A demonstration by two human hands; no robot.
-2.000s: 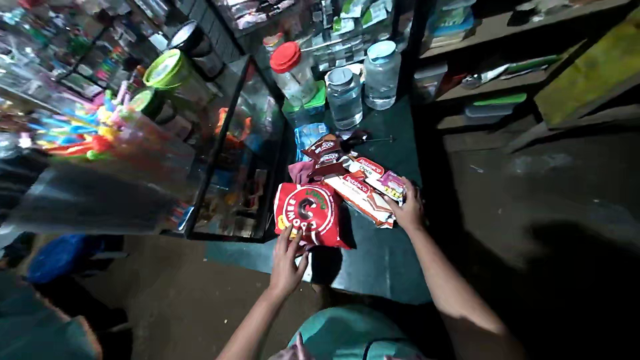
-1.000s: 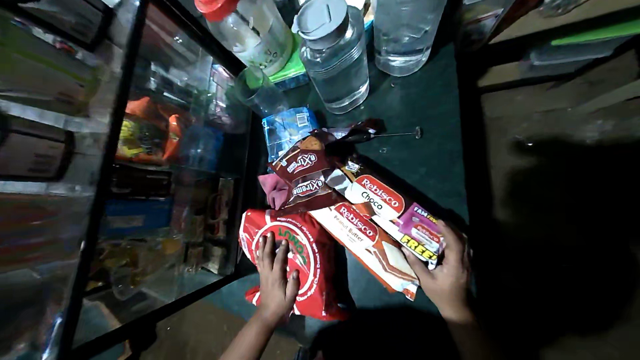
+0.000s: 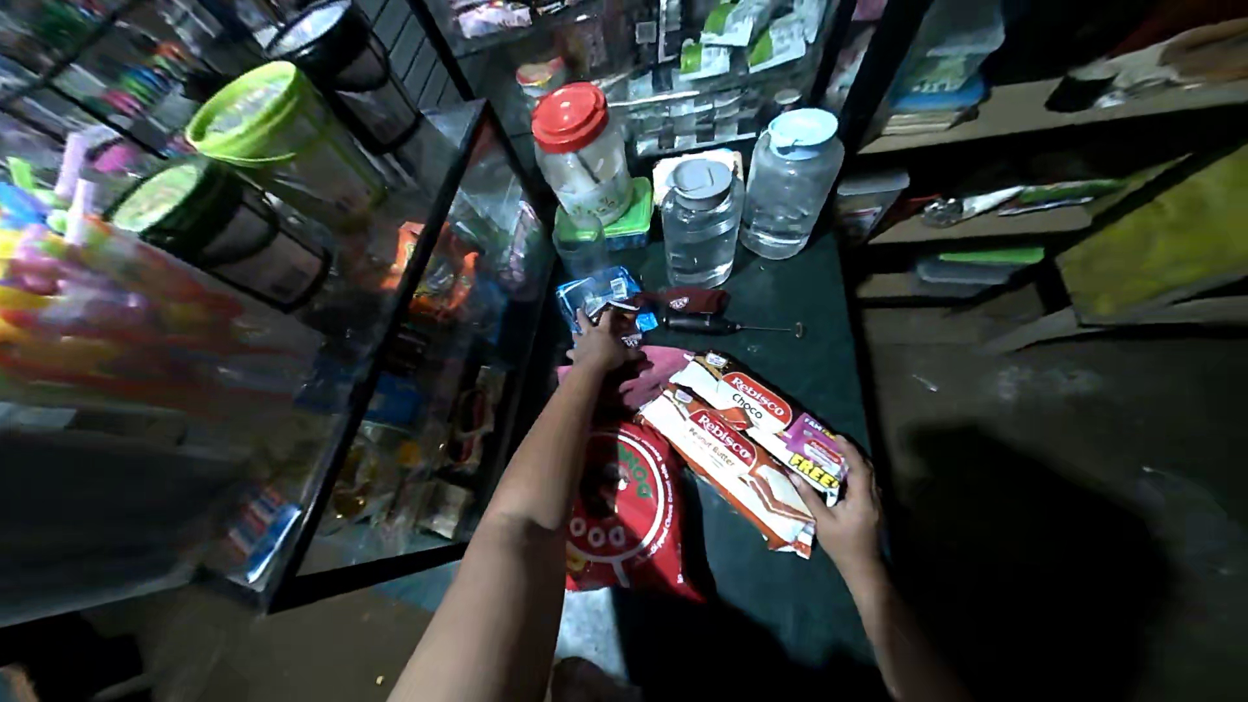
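Note:
My left hand [image 3: 602, 343] reaches to the far part of the dark table, its fingers over a blue packet [image 3: 597, 292] and small wrappers; whether it grips anything is unclear. Below that arm lies a red snack bag [image 3: 634, 497]. My right hand [image 3: 846, 497] holds the near end of the Rebisco Choco biscuit pack [image 3: 756, 400], which has a purple strip. Beside it on the left is the Rebisco Peanut Butter pack [image 3: 721, 453]. A pink cloth [image 3: 658, 373] lies past the packs. Farther off rest a handheld milk frother [image 3: 702, 323] and a dark red wrapper [image 3: 697, 299].
At the table's far end stand a red-lidded jar [image 3: 585, 166] on a green-lidded box [image 3: 639, 210] and two water jugs [image 3: 700, 234], [image 3: 788, 190]. A glass display case [image 3: 390, 370] borders the left side. Shelves [image 3: 975, 229] stand at the right.
My left hand has left the red bag and moved away from me to the blue packet. The brown packs near the pink cloth no longer show there. My right hand stays at the biscuit packs.

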